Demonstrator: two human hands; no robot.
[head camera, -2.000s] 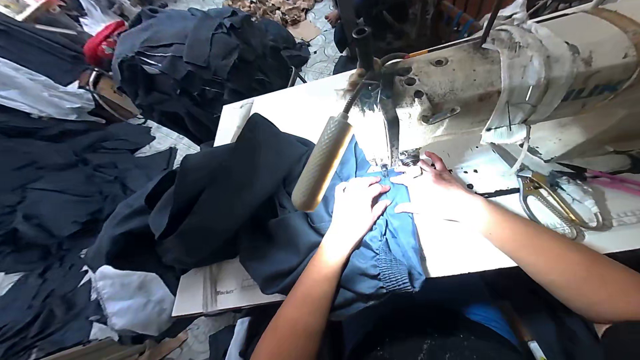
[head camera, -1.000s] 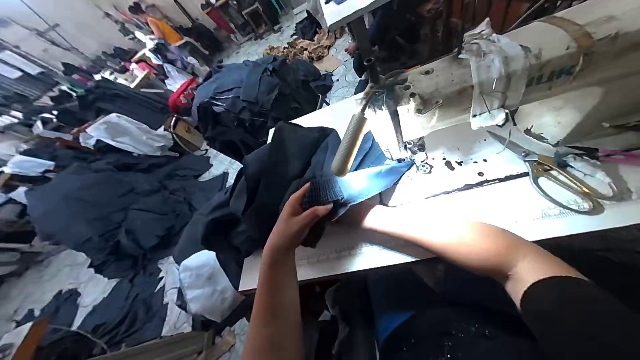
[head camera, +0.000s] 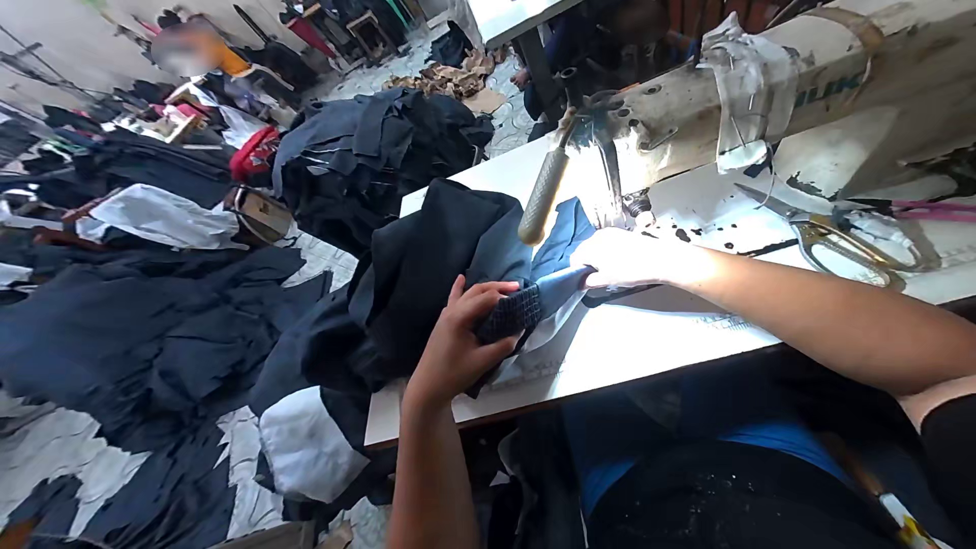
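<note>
My left hand grips the gathered elastic band of a dark garment. Blue-lit cloth of the same garment is pinched by my right hand, just in front of the presser foot area of a Juki sewing machine. The bulk of the garment is heaped over the table's left end. A lever with a ridged handle hangs above the cloth. My right hand hides part of the cloth, and glare washes out the spot around the needle.
Gold-handled scissors lie on the white table right of my right hand. Dark cloth piles stand beyond the table, with more dark cloth at the left. White cloth hangs near the table's left corner. A person is far back.
My right hand has come up from the near table edge toward the machine since one second ago and now holds the cloth. My left hand has kept the elastic band since then.
</note>
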